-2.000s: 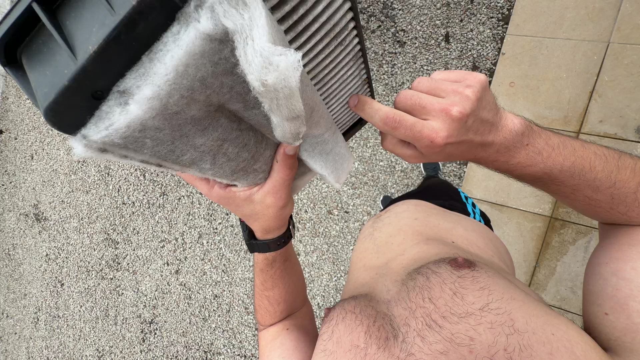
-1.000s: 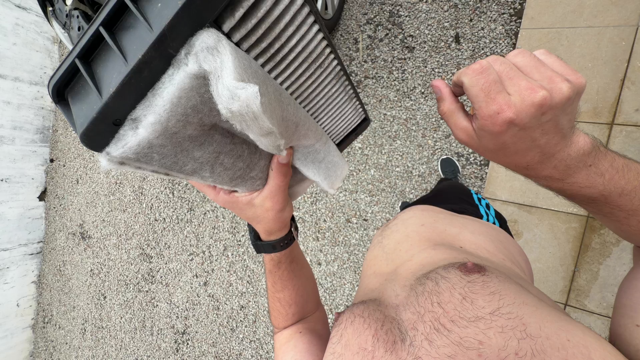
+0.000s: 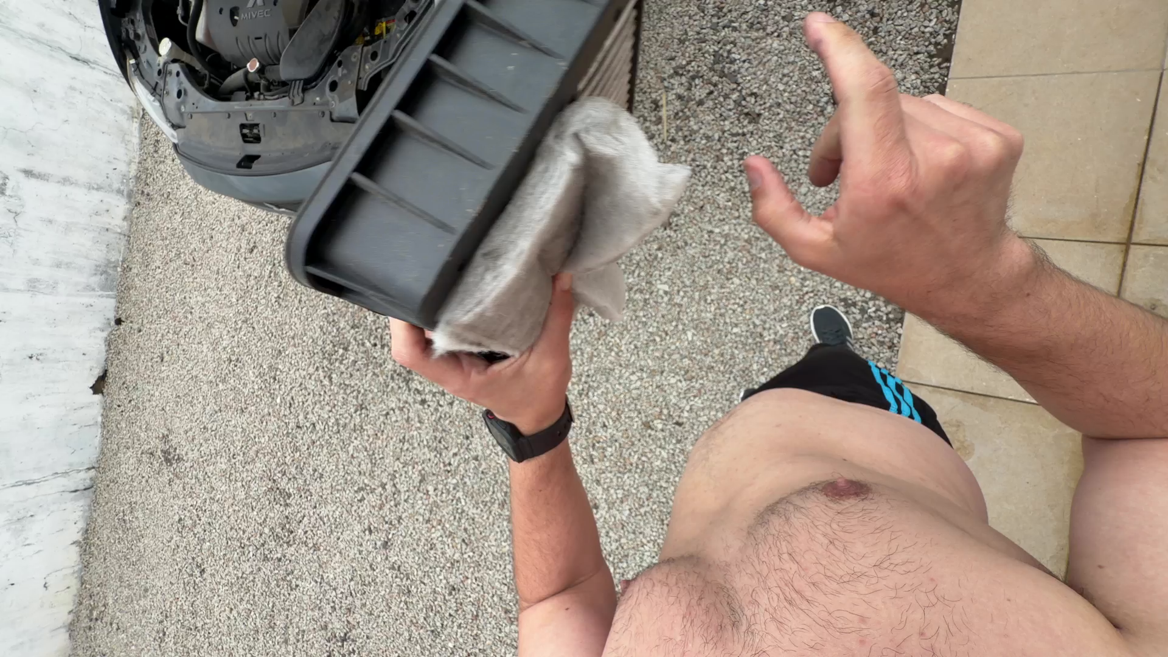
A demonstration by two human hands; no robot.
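My left hand (image 3: 502, 370), with a black watch on its wrist, grips the lower end of a black plastic cabin filter frame (image 3: 429, 155) at the upper middle. A grey-white sheet of fibrous filter fleece (image 3: 557, 219) hangs loosely from the side of the frame, folded over my fingers. Only a narrow strip of the pleated filter element (image 3: 613, 59) shows behind it. To the right, my right hand (image 3: 899, 173) is held in the air apart from the filter, thumb and index finger spread, with nothing in it.
A car's engine bay (image 3: 265, 82) lies uncovered at the upper left, above its front bumper. A weathered white wall (image 3: 55, 319) runs down the left edge. Pebbled ground (image 3: 301, 456) lies below, and beige tiles (image 3: 1049, 155) are on the right.
My right index finger was at the pleats two seconds ago; that hand is now away from them. The filter has turned, showing more of its ribbed frame side and less of its pleats.
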